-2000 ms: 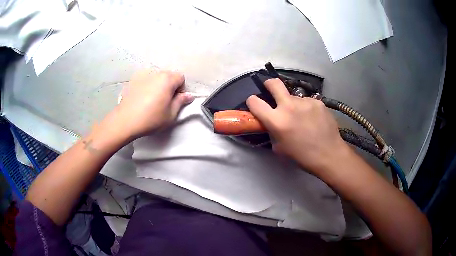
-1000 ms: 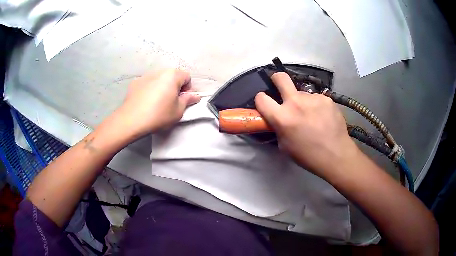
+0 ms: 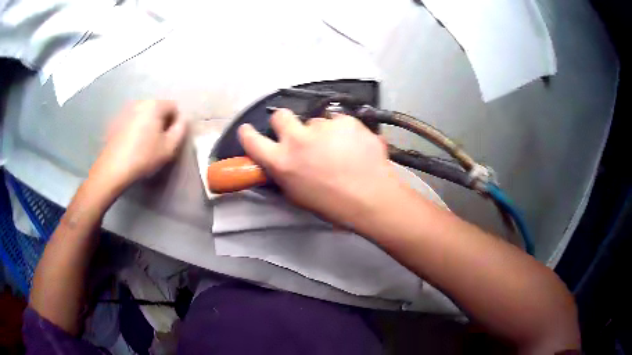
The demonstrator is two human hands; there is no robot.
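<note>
A black pointed steam iron point(image 3: 253, 128) with an orange handle point(image 3: 235, 175) rests on a white cloth panel point(image 3: 277, 239). Its tip points left, near the panel's left edge. My right hand point(image 3: 332, 163) is closed around the handle, fingers over the iron's top. My left hand point(image 3: 145, 139) is blurred, left of the iron and apart from the panel, with its fingers curled; whether it holds anything cannot be told. The part of the panel under the iron and right arm is hidden.
Hoses point(image 3: 443, 145) run right from the iron's rear, then a blue one bends down. White pieces lie at the far left point(image 3: 97, 59) and far right point(image 3: 506, 48) of the pale table point(image 3: 554, 139). A blue lattice basket point(image 3: 31, 222) stands at the lower left.
The iron and my right hand have moved left along the panel to its left edge. My left hand has let go of the panel's edge and moved left.
</note>
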